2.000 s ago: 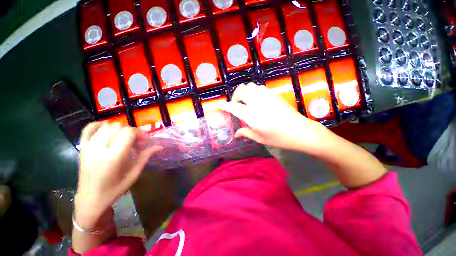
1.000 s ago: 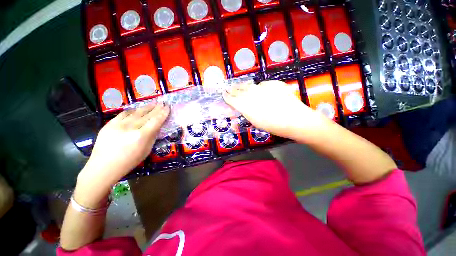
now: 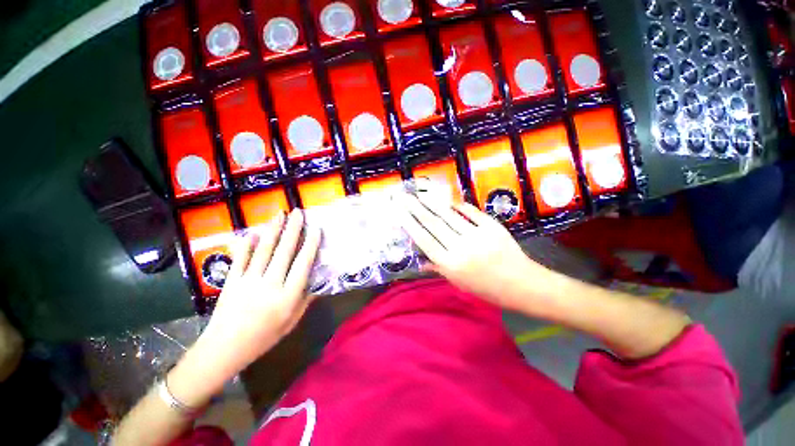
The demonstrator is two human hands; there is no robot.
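Note:
A clear carrier sheet [image 3: 358, 228] lies over the middle of the nearest row of red housings, with several dark discs showing along its lower edge. My left hand [image 3: 266, 283] lies flat on the sheet's left part, fingers extended. My right hand [image 3: 471, 248] lies flat on its right part, fingertips near the upper right corner. A black-and-silver disc [image 3: 217, 269] sits on the leftmost front housing [image 3: 206, 228]. Another disc [image 3: 501, 204] sits on a housing just right of my right hand. The two rightmost front housings show bare pale circles [image 3: 558, 189]. My hands hide part of the sheet.
The black blister tray [image 3: 635, 152] holds further rows of red housings with pale circles. A dark smartphone [image 3: 131, 205] lies left of the tray. A full disc sheet [image 3: 702, 78] lies to its right on the green bench [image 3: 52, 218]. Another person's dark blue clothing [image 3: 741, 218] shows at the right.
The sheet, folded back a second ago, now lies flatter and nearer to me. Both hands have moved toward me and rest on it. Discs at both ends of the covered stretch are now uncovered.

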